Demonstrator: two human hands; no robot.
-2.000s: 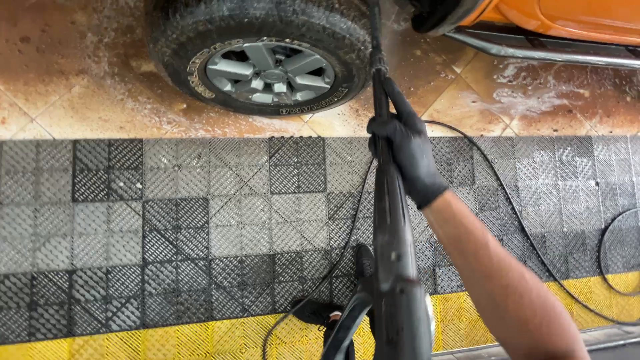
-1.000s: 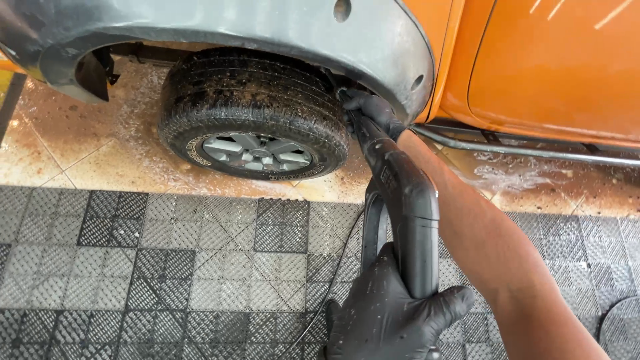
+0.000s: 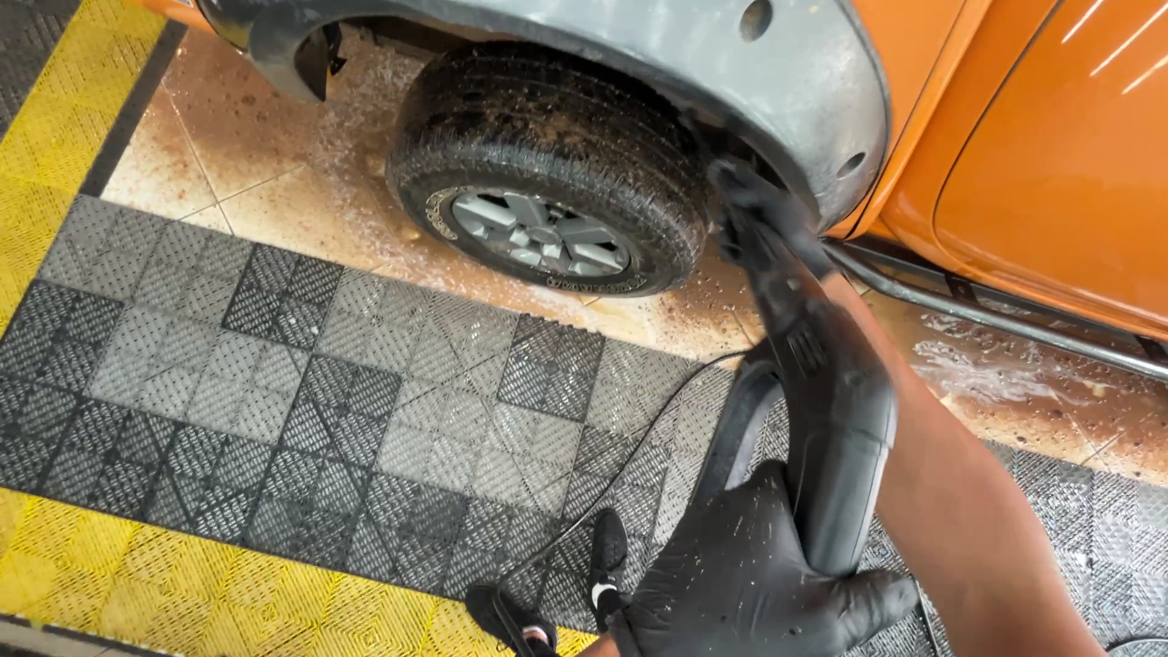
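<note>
Both my hands wear black gloves and hold a black pressure washer gun. My right hand is closed around its front part, beside the rear edge of the tyre and under the fender flare. My left hand grips the rear handle at the bottom, its thumb pointing right. The gun's front end is hidden in the dark wheel arch. Mud and water droplets cover the wet tyre; its grey alloy wheel faces me. Above it curves the grey fender flare of an orange vehicle.
A tubular side step runs below the orange door. Muddy water and foam lie on the tan tiles. A thin black hose crosses the grey, black and yellow floor grating, near two shod feet.
The gun's front end has gone from above the tyre's right side into the wheel arch. My left hand has come into view on the rear handle. The view has shifted.
</note>
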